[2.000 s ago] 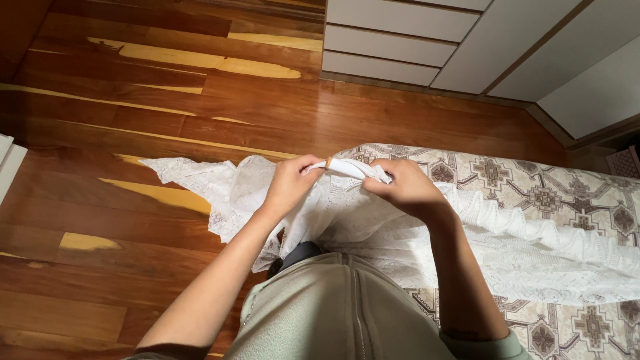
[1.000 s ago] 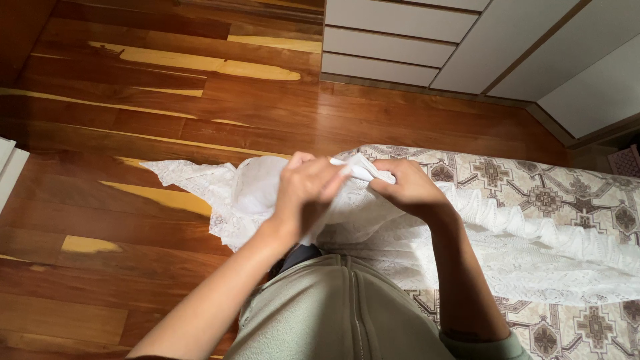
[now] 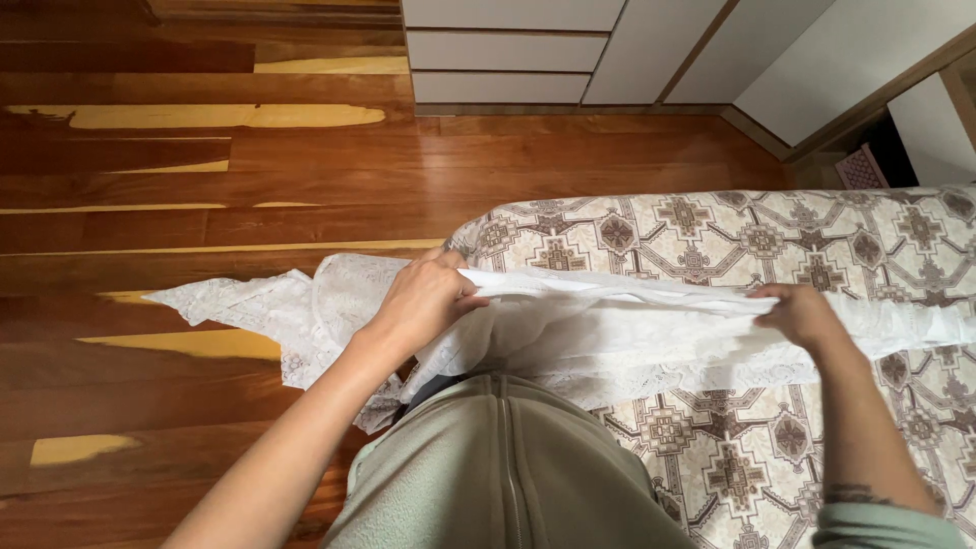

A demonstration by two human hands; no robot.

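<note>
A long piece of white lace fabric (image 3: 579, 335) lies across the front of my body, gathered along its upper edge. My left hand (image 3: 431, 293) grips that edge near the corner of the bed. Farther right, my right hand (image 3: 797, 313) pinches the same edge between thumb and fingers. Between the hands the edge runs nearly straight, with the lace draping below it. One pointed end hangs to the left over the wooden floor, and the other end stretches right across the patterned bedspread (image 3: 686, 229).
Ahead stands a white cabinet with drawers (image 3: 507, 52). A pink woven basket (image 3: 862, 168) sits in the open shelf at the right. Wooden flooring (image 3: 305, 152) extends ahead and to the left. The bed's rounded corner is just beyond my left hand.
My hands were close together on the bunched fabric edge; now they are wide apart. My right hand has moved right, and the edge between them is stretched out.
</note>
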